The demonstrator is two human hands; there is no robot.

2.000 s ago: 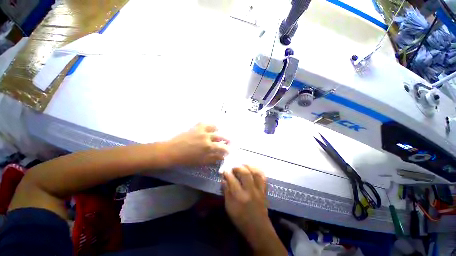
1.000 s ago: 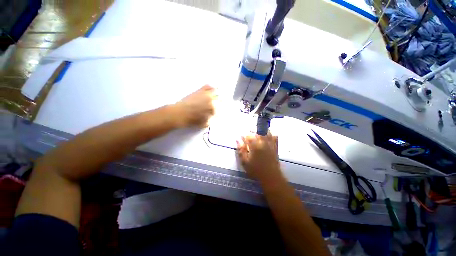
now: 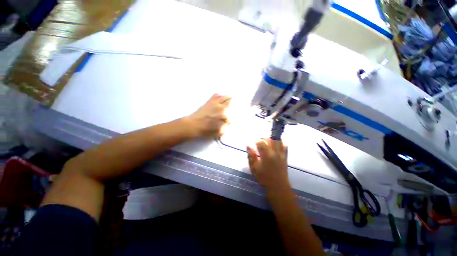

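My left hand (image 3: 209, 118) lies on the white tabletop left of the needle, fingers curled at a glaring bright spot. My right hand (image 3: 269, 159) is just below the presser foot area, fingers bent and close together. A white fabric piece between the hands cannot be made out in the glare, so I cannot tell what either hand holds. The sewing machine head (image 3: 280, 82) is above my right hand, its needle area washed out. White strips (image 3: 62, 66) lie at the left, partly on the brown board.
Black fabric scissors (image 3: 346, 172) lie right of the needle. The brown board (image 3: 37, 65) is at the far left. A printed ruler (image 3: 210, 172) runs along the front edge. A white piece (image 3: 160, 201) hangs below the edge. Blue cloth (image 3: 426, 47) is heaped top right. A green-handled tool (image 3: 394, 227) is at right.
Both hands moved from the front edge up to the needle area between the first frame and one second ago. Since then they stay near it; the view has shifted and is slightly blurred.
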